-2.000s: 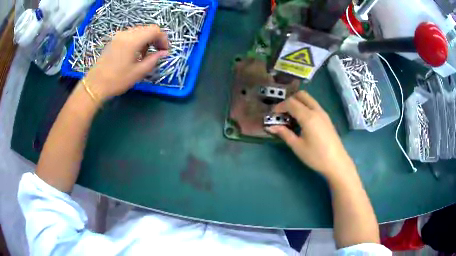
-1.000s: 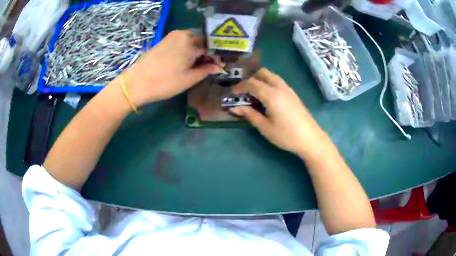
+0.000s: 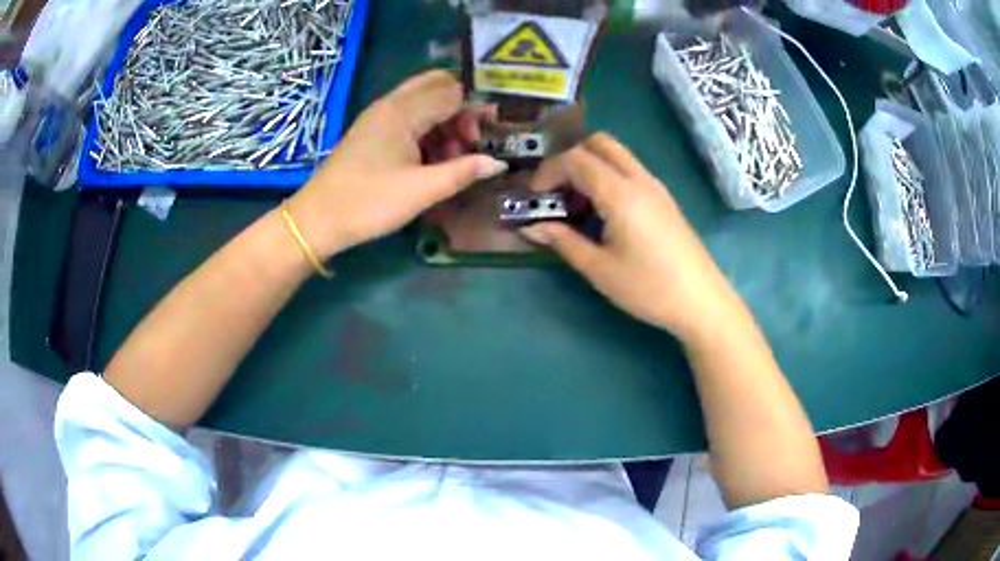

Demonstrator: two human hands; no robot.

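Observation:
Two small shiny steel fixture blocks with holes are at the brown press base plate (image 3: 474, 225). My right hand (image 3: 623, 225) pinches the nearer block (image 3: 532, 206) between thumb and fingers. The rear block (image 3: 513, 145) sits just behind it, below the press head, with a gap between the two. My left hand (image 3: 400, 164) is at the left end of the rear block, thumb and fingers close together. Whether it holds a metal part is hidden by the fingers. The blue tray (image 3: 208, 179) at upper left is heaped with slim silvery metal parts (image 3: 225, 88).
The warning label (image 3: 523, 57) on the press front is above the blocks. A clear plastic box (image 3: 809, 164) of metal parts is at right, with a white cord (image 3: 853, 186) curving beside it. A smaller clear box (image 3: 908, 208) is far right. A flat black slab (image 3: 86, 279) lies at left.
Over two seconds my left hand has moved from above the blue tray to the rear block. The camera view has shifted. My right hand has stayed on the nearer block.

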